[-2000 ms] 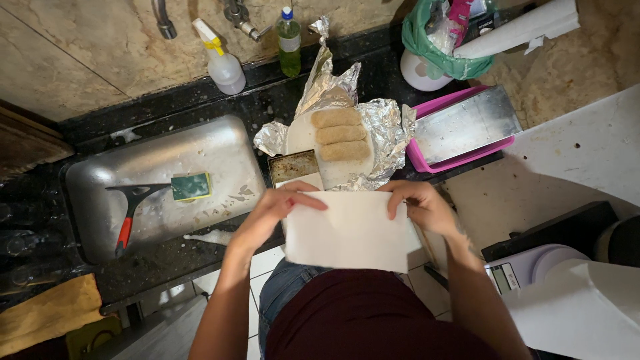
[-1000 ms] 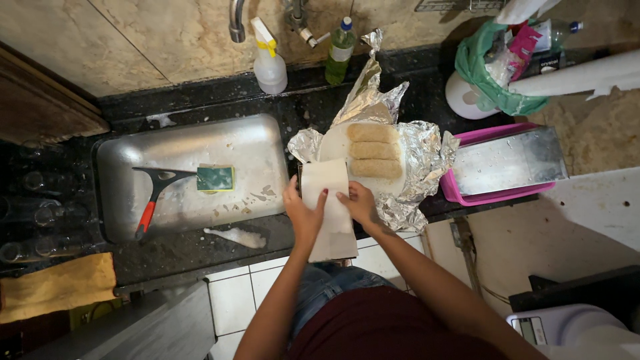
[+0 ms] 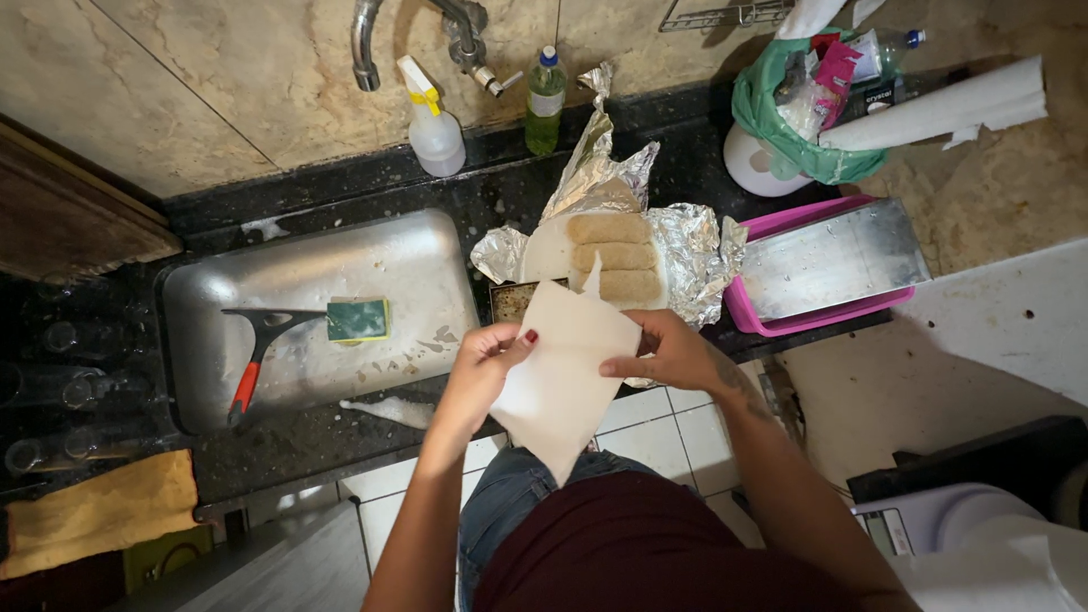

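A white paper sheet [image 3: 565, 365] is held in front of my body, tilted so that one corner points down. My left hand [image 3: 489, 370] pinches its left edge, thumb on top. At its right edge my right hand [image 3: 667, 353] grips it between thumb and fingers. Beyond the paper, several tan, crumb-coated rolls [image 3: 612, 229] lie side by side on a white plate [image 3: 544, 246], with crumpled aluminium foil [image 3: 693, 255] around it. A small browned metal pan [image 3: 514, 299] shows partly behind the paper; the rest of it is hidden.
A steel sink [image 3: 408, 255] at left holds a squeegee [image 3: 259, 340] and a green sponge [image 3: 357, 320]. Behind stand a spray bottle [image 3: 436, 136] and a green liquid bottle [image 3: 545, 106]. At right are a pink tray [image 3: 748, 306] with a metal pan [image 3: 837, 259] and a green-lined bin [image 3: 765, 102].
The paper was spread wide two seconds ago, then appeared as a narrow upright strip between my hands. Now it is turned diagonally, and my hands are farther apart than one second ago.
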